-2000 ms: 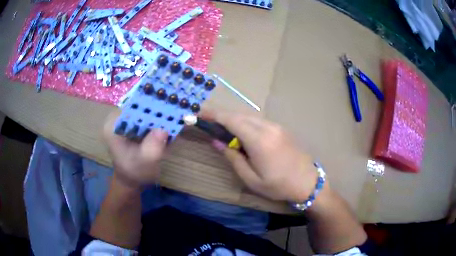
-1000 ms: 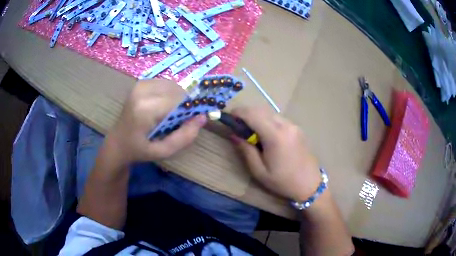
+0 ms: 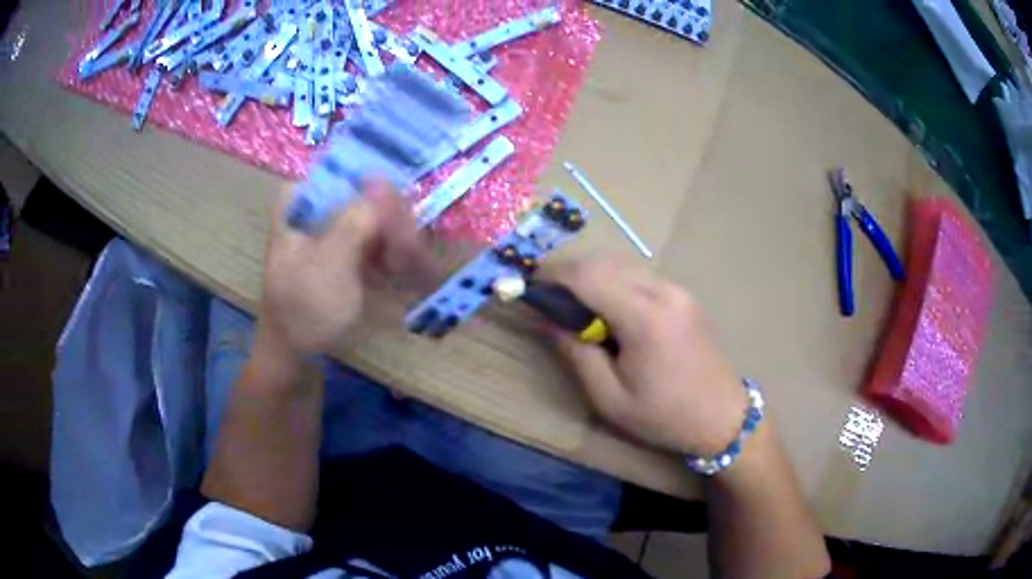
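Note:
My left hand point(image 3: 328, 266) is blurred and holds a PCB panel point(image 3: 390, 130), also blurred, above the near edge of the strip pile. My right hand point(image 3: 645, 351) is closed round the black-and-yellow pliers point(image 3: 566, 313). Their white-capped tip is at a narrower PCB piece point(image 3: 481, 277) with dark round components, apart from the panel. The piece is held up at the pliers' tip, tilted, over the bench's front edge. How the jaws grip it is hidden by the cap.
Single PCB strips point(image 3: 323, 68) lie piled on pink bubble wrap point(image 3: 555, 85). A thin white stick point(image 3: 608, 209) lies right of them. Blue-handled cutters point(image 3: 844, 249) and a pink bundle point(image 3: 934, 322) are at right. Another panel point(image 3: 668, 16) is at the top edge.
The narrower piece has come apart from the panel and stays at the pliers. My left hand has turned the remaining panel up and left, over the pile. The view has shifted slightly.

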